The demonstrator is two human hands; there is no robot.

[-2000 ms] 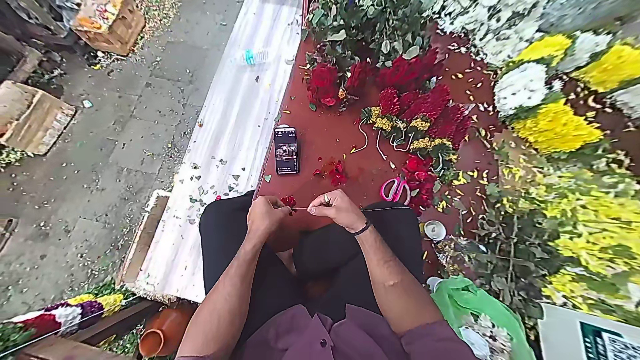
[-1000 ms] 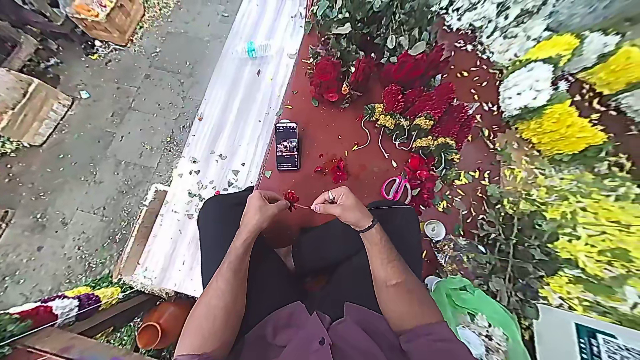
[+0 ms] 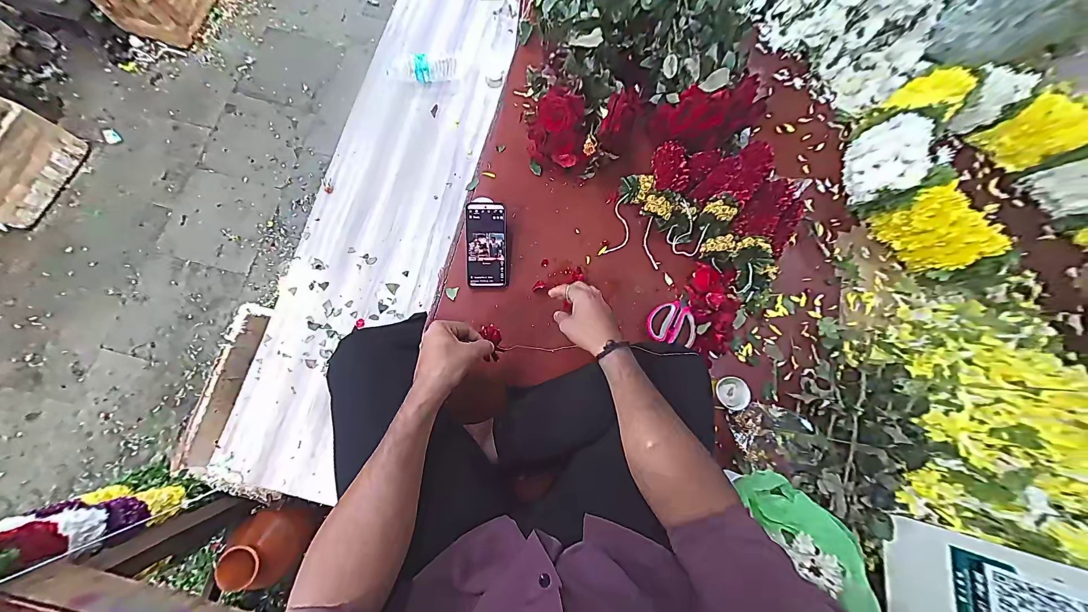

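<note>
My left hand [image 3: 455, 350] pinches a small cluster of red petals [image 3: 490, 337] above my lap. A thin thread [image 3: 544, 348] runs from the cluster to the right, passing below my right hand [image 3: 586, 318]. My right hand is over the red surface with its fingers partly bent, its fingertips at a small pile of loose red petals [image 3: 561, 279]; whether it grips any of them cannot be told. Pink-handled scissors [image 3: 671, 324] lie just right of that hand, beside red roses [image 3: 711, 293]. A smartphone [image 3: 486, 244] with a lit screen lies beyond my hands.
Red flower garlands [image 3: 752, 191] with yellow blooms and white strings lie at the right, below red roses and leaves. White and yellow flower bunches [image 3: 941, 224] stand farther right. A plastic bottle [image 3: 422, 68] lies on the white cloth. A small white container [image 3: 733, 393] and green bag [image 3: 795, 518] are near my right knee.
My right hand has left the thread near the red cluster and moved up to the loose petals. My left hand still holds the cluster in about the same place.
</note>
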